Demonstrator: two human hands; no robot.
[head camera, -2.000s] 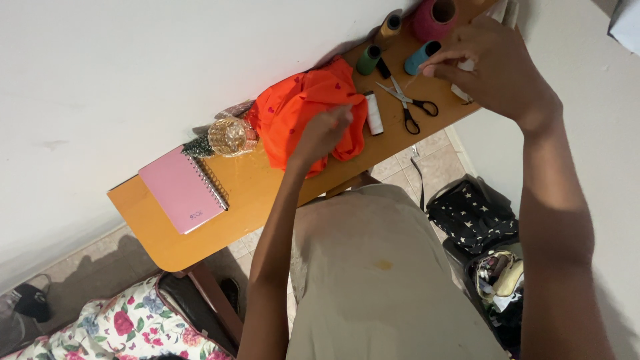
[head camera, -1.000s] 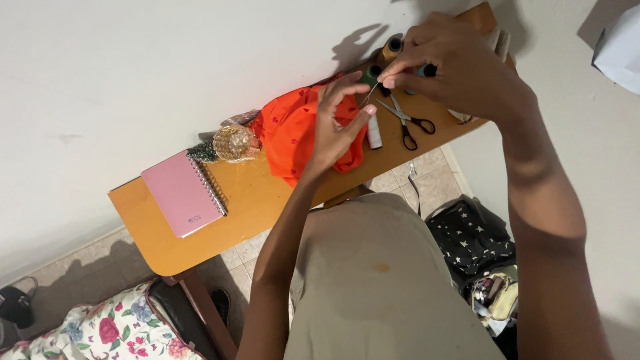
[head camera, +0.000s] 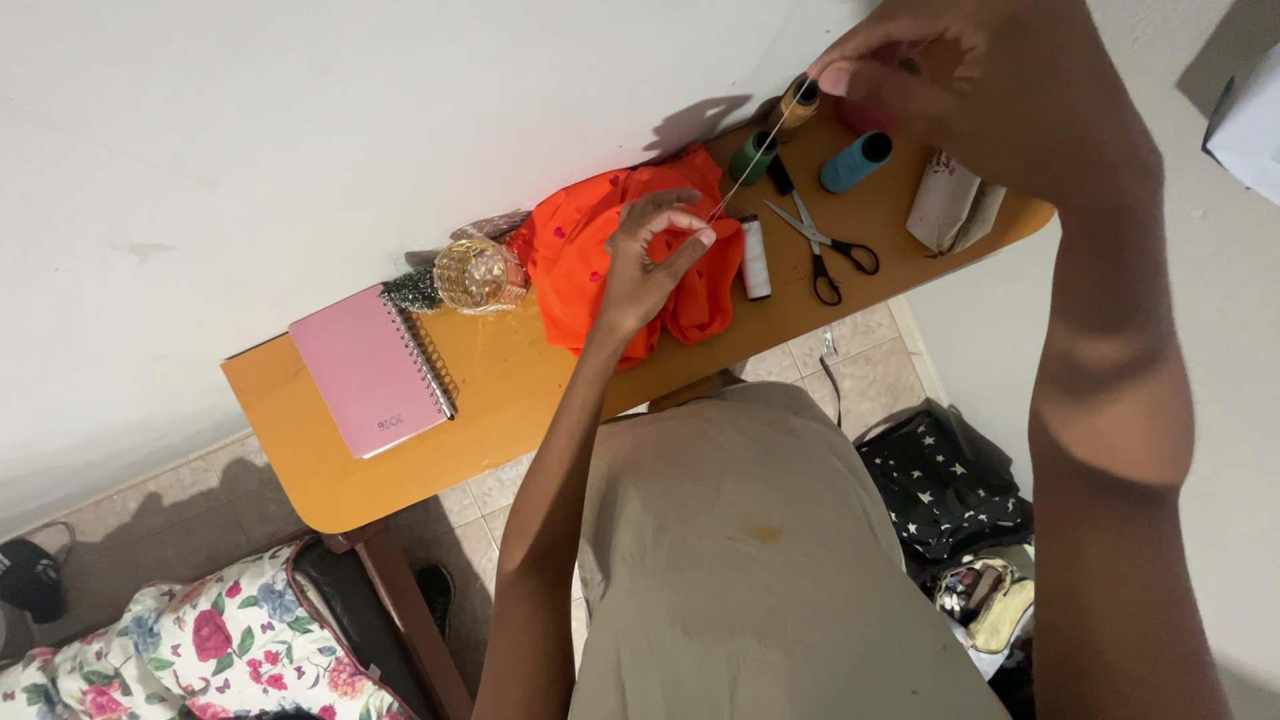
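A pale thread (head camera: 765, 143) runs taut and slanting between my two hands. My left hand (head camera: 655, 255) pinches its lower end between thumb and finger, above an orange-red cloth (head camera: 580, 230) that lies bunched on the table. Whether a needle is in that pinch is too small to tell. My right hand (head camera: 960, 90), raised at the upper right, grips the thread's upper end between thumb and forefinger. Beneath them on the table are scissors with black handles (head camera: 820, 242), their blades apart, a white thread spool (head camera: 755, 258), and green (head camera: 753, 158), blue (head camera: 856, 162) and yellow-orange (head camera: 799, 103) thread spools.
The narrow wooden table (head camera: 490, 420) stands against the wall. It also holds a pink spiral notebook (head camera: 370, 370), a clear patterned glass (head camera: 480, 275) and a whitish packet (head camera: 945, 205). A black star-print bag (head camera: 935, 480) lies on the floor at right; a floral cushion (head camera: 220, 640) is at lower left.
My right hand has moved up and away from my left hand since one second ago, with the thread now stretched between them. My left hand has moved lower from beside the right.
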